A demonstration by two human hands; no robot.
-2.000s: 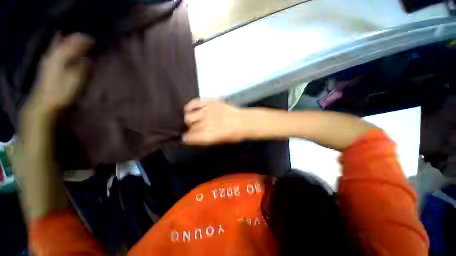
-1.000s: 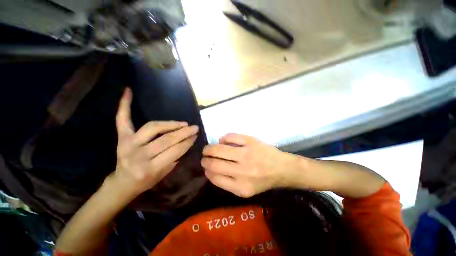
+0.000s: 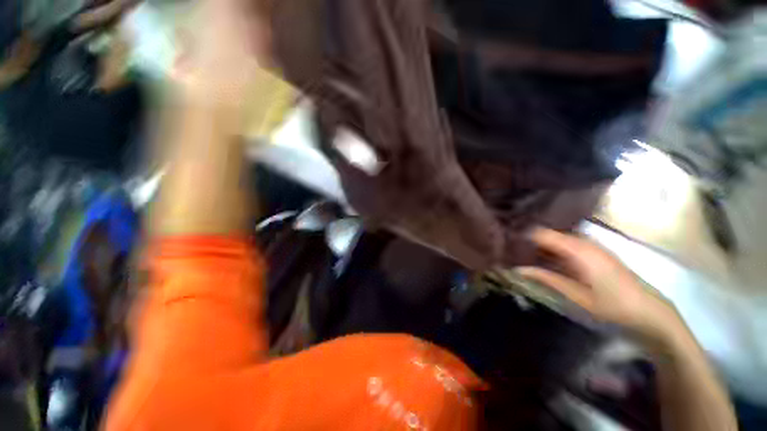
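The dark garment hangs across the upper middle, with a creased brown panel (image 3: 399, 160) and a black part (image 3: 547, 105) to its right. A small pale patch shows on the brown panel. My left hand (image 3: 214, 50) is raised at the top left beside the brown cloth. It is badly blurred, and its fingers and hold cannot be made out. My right hand (image 3: 593, 278) is at the lower right, with its fingertips pinching the lower corner of the brown cloth. The view is blurred throughout.
The white tabletop (image 3: 706, 307) and a bright beige bed plate (image 3: 656, 202) lie at the right. A pale machine part with blue trim (image 3: 740, 109) is at the upper right. A blue item (image 3: 92, 252) and blurred clutter are at the left.
The view has swung left. My left hand has left the cloth near my right hand and risen to the upper left. The garment has been lifted and spread between the hands.
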